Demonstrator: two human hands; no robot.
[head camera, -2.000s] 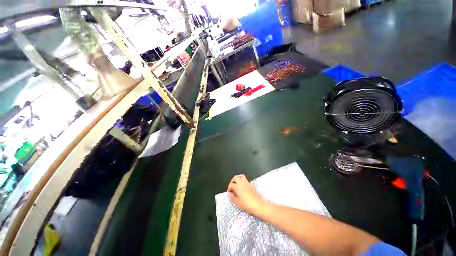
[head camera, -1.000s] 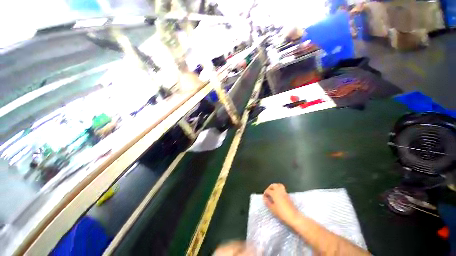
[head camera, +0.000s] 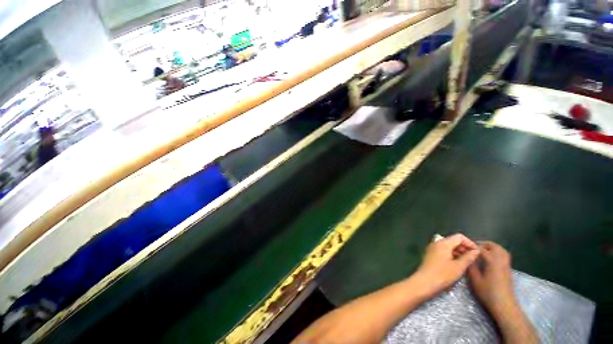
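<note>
The silvery-white bubble-wrap-like sheet (head camera: 554, 306) lies on the dark green bench at the lower right, cut off by the bottom edge. My left hand (head camera: 449, 261) and my right hand (head camera: 492, 270) are together at the sheet's far left part, bare, with fingers curled and fingertips nearly touching. A tiny pale bit shows at my left fingertips. Whether the fingers pinch the sheet's edge or something small cannot be told. My forearms cover part of the sheet.
A chipped yellow rail (head camera: 336, 236) separates the bench from the green conveyor belt (head camera: 269, 232). A loose white sheet (head camera: 374, 125) lies on the belt. A white board (head camera: 534, 111) with red and black wires (head camera: 595, 137) is further up the bench.
The view has swung left, so the fan and soldering gun are out of frame. My left hand, blurred at the bottom edge before, has come up beside my right hand.
</note>
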